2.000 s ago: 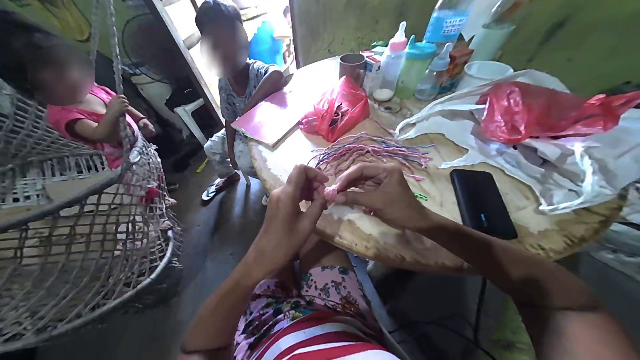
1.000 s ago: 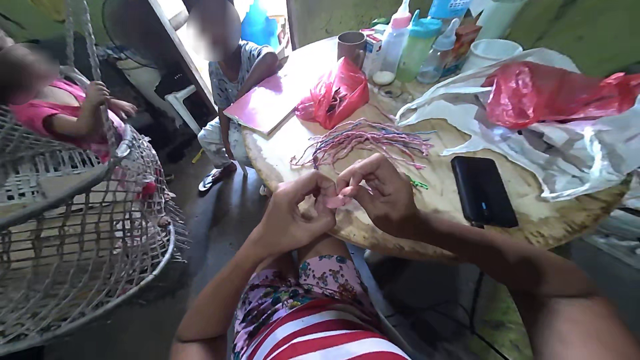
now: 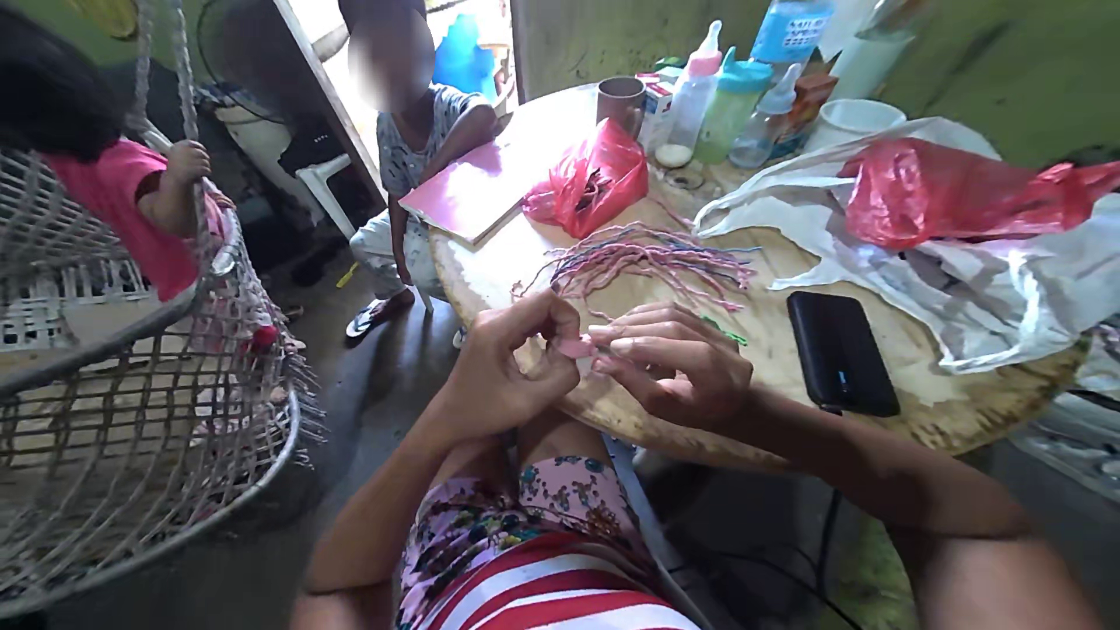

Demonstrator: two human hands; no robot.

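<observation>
A small pink piece, perhaps paper or cord, is pinched between the thumb and forefinger of my left hand. The fingertips of my right hand meet at its right end; the grip there is partly hidden. Both hands are over the near edge of the round wooden table. Just beyond them lies a loose bundle of pink, purple and blue twisted cords. A small green cord lies behind my right hand. Farther back sits a red plastic bag with dark contents.
A black power bank with a cable lies at the right, near a white plastic bag and another red bag. Baby bottles and a mug stand behind. One person sits beyond a pink folder; another is in a net swing.
The person in the swing has turned the head away and leans further left. My hands stay together at the table's near edge, with small finger movements around the pink piece.
</observation>
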